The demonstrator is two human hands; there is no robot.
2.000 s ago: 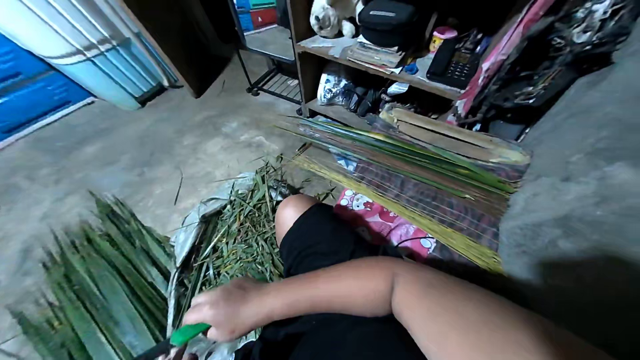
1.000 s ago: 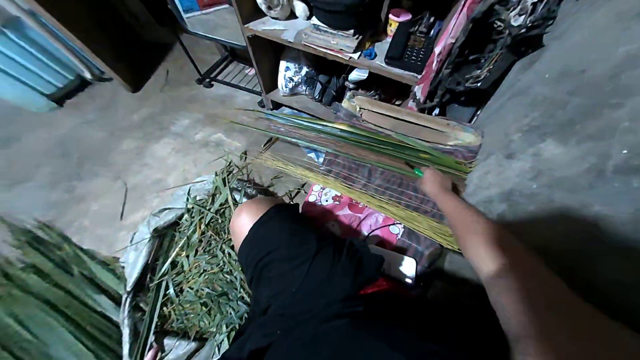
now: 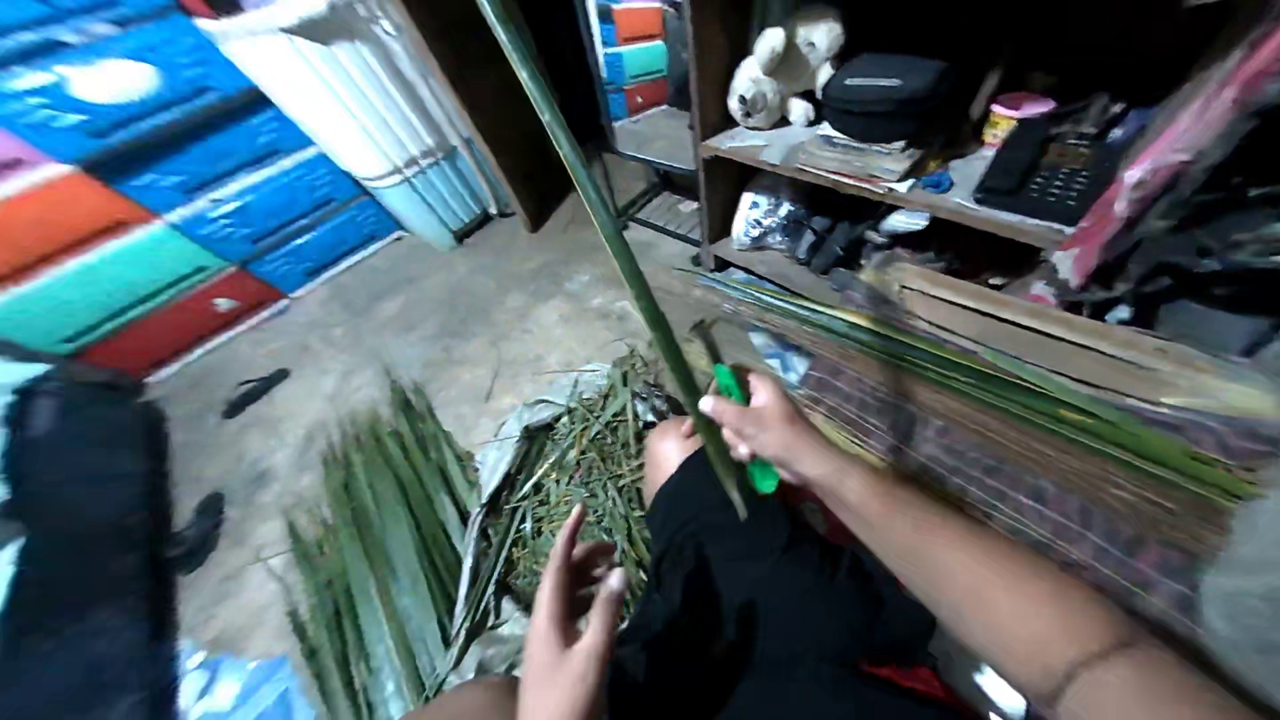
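My right hand (image 3: 765,425) is closed around a bright green handle (image 3: 735,390), probably a knife's, together with the lower part of a long green palm leaf strip (image 3: 620,250), which rises up and left across the view. The fingers of my left hand (image 3: 575,610) are apart and hold nothing; it is raised low in the middle, near a sack (image 3: 510,430) full of leaf scraps (image 3: 580,470). Left of the sack lies a pile of broad green leaf strips (image 3: 385,540). More long leaf strips (image 3: 1000,390) lie over a patterned cloth at the right.
A wooden shelf (image 3: 890,195) holds a plush toy (image 3: 785,65), a black case (image 3: 885,95) and a telephone (image 3: 1050,170). Colourful drawers (image 3: 220,200) stand at the upper left. Slippers (image 3: 255,392) lie on the concrete floor, beside a dark upright object (image 3: 90,540).
My right hand has moved from the long strips at the right to above my knee, now with a leaf strip. My left hand has come up into view. The view has swung left.
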